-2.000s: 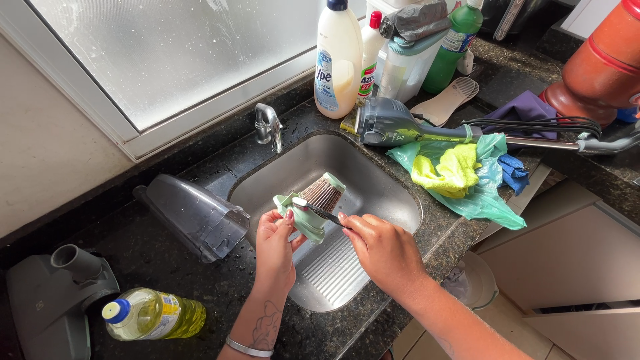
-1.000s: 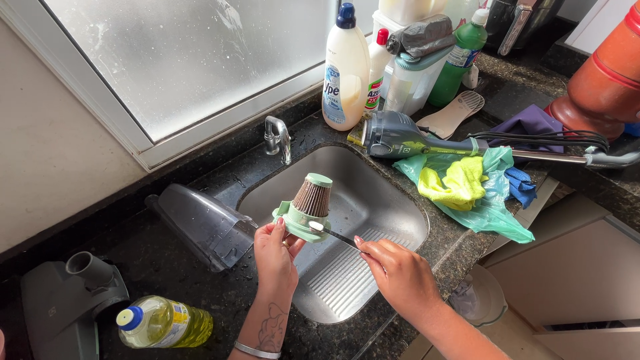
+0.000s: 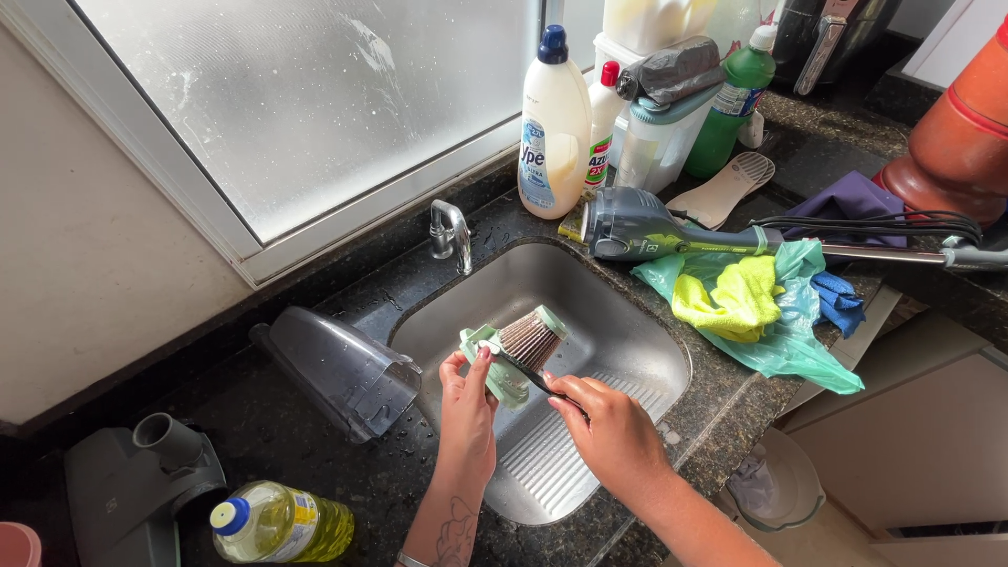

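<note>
Over the stainless steel sink, my left hand holds a pleated cone-shaped vacuum filter by its pale green plastic frame. The cone points up and to the right. My right hand grips the black handle of a small brush, whose light-coloured head touches the frame near my left thumb. Whether the bristles press on the pleats cannot be told. A clear grey plastic dust container lies on the counter left of the sink.
A chrome tap stands behind the sink. Right of it lie a stick vacuum body, a yellow cloth and a green plastic bag. Bottles, including a white one, stand behind. A floor nozzle and yellow-liquid bottle sit lower left.
The filter, more upright one second ago, now tilts to the right in my left hand. The brush head has moved from the frame's right side to its upper left part.
</note>
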